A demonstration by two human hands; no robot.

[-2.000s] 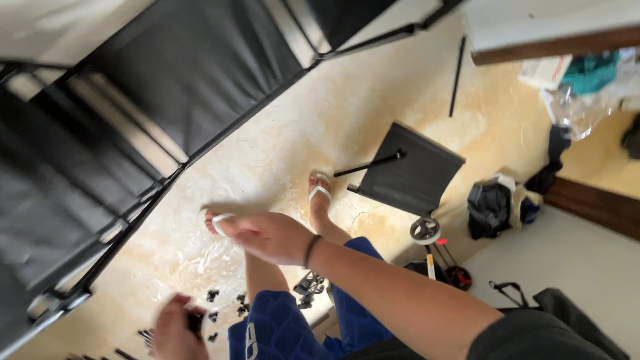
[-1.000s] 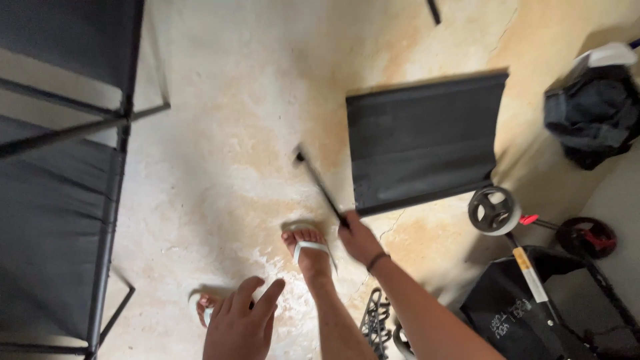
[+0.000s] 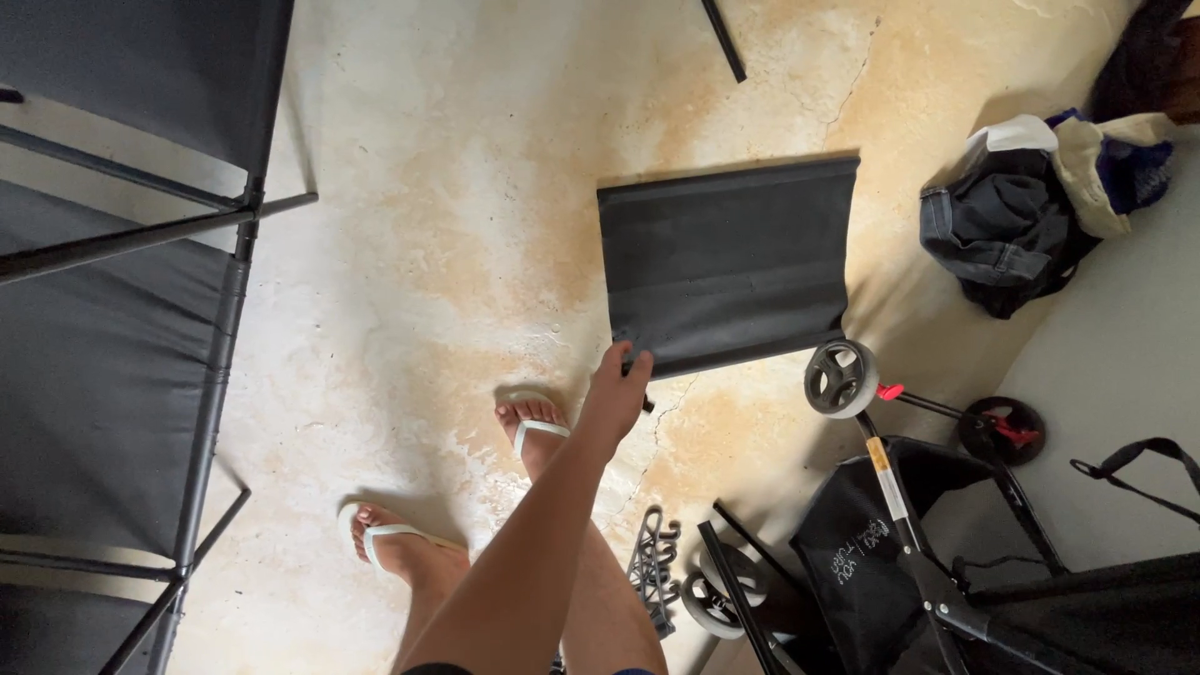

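My left hand [image 3: 619, 394] is at the near left corner of a black fabric panel [image 3: 731, 262], with finger and thumb around its dark edge. The panel lies on the pale stained floor, with tube-like hems along its far and near sides. A short black end piece [image 3: 648, 404] pokes out beside the hand; what it belongs to is hidden. My right hand is out of view. Below the hand are my feet in white flip-flops [image 3: 539, 429].
Black fabric on a tubular frame [image 3: 211, 375] stands left. A black rod [image 3: 724, 39] lies beyond the panel. To the right are a folding cart with wheels [image 3: 841, 378] and dark clothes [image 3: 1012, 216] by the wall. Black plastic parts [image 3: 656, 572] and black bars [image 3: 736, 600] lie near my legs.
My right hand, which held a black rod near the panel a second ago, has left the view. My left hand has moved right to the panel's corner.
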